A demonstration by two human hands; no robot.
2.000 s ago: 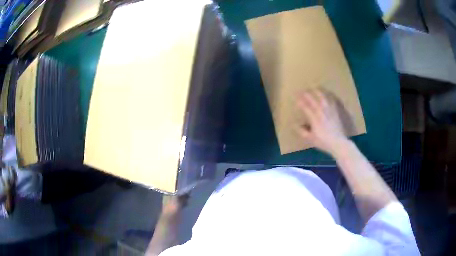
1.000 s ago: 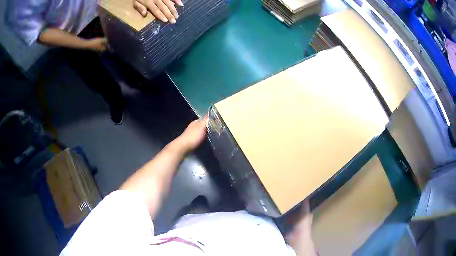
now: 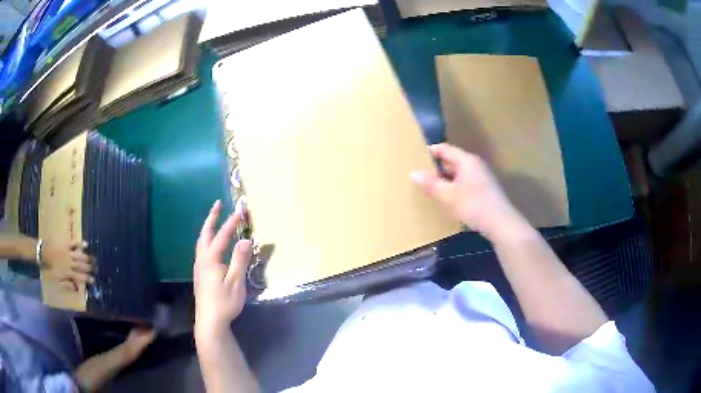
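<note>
A tan cardboard sheet (image 3: 330,153) lies over a tray stack in front of me, slightly askew. Along its left edge a row of small round parts (image 3: 237,176) shows, with clear glossy plastic (image 3: 384,276) at the near edge. My right hand (image 3: 465,188) pinches the sheet's right edge, thumb on top. My left hand (image 3: 219,269) is at the stack's left edge, fingers apart, by the exposed parts; whether it touches them is unclear. The tray layers below are mostly hidden.
A smaller tan sheet (image 3: 503,138) lies on the green bench (image 3: 181,176) at right. Cardboard piles (image 3: 150,65) stand at the back left. At left, another person's hand (image 3: 69,265) rests on a dark-layered stack (image 3: 119,230) with handwriting. A carton (image 3: 634,77) is at far right.
The view has swung back from the left. My left hand has let go of the stack's corner, and my right hand now grips the sheet. A row of parts now shows at the left edge.
</note>
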